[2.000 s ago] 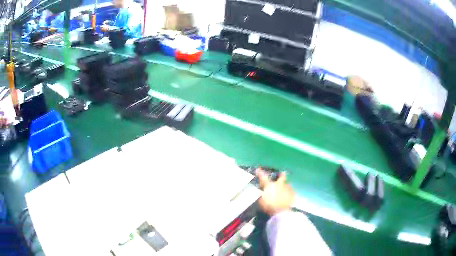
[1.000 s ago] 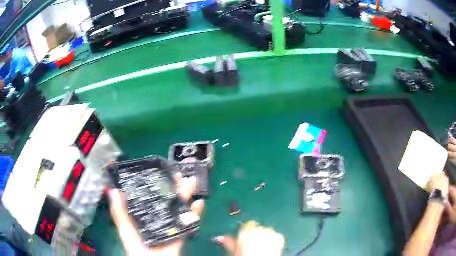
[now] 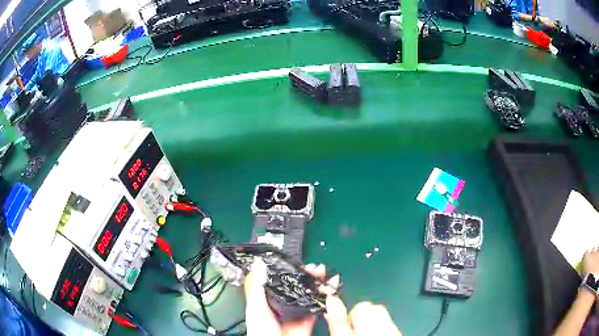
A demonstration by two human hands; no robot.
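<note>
My left hand [image 3: 261, 303] holds a dark open housing with a circuit board [image 3: 286, 275], tilted, its fingers wrapped around the far edge. My right hand [image 3: 368, 320] is at its lower right edge, partly cut off by the frame; a fingertip appears to touch the housing, but its grip is unclear. Behind the housing, an opened camera unit [image 3: 282, 198] lies on the bench, its lower part partly covered. A second opened camera unit [image 3: 454, 230] lies to the right, with a thin black cable [image 3: 442, 316] from its lower end.
White power supplies with red digits [image 3: 136, 172] stand left, with red clips [image 3: 184, 207] and tangled black leads [image 3: 197, 289]. A cyan and magenta card [image 3: 441, 189] lies behind the right camera. A black tray [image 3: 519, 197] is right, where another person's hand [image 3: 589, 261] touches cream paper [image 3: 575, 226].
The view has swung from the supplies to the bench. Since one second ago, the housing in my left hand has tilted to a flatter angle, and my right hand has come up to its edge.
</note>
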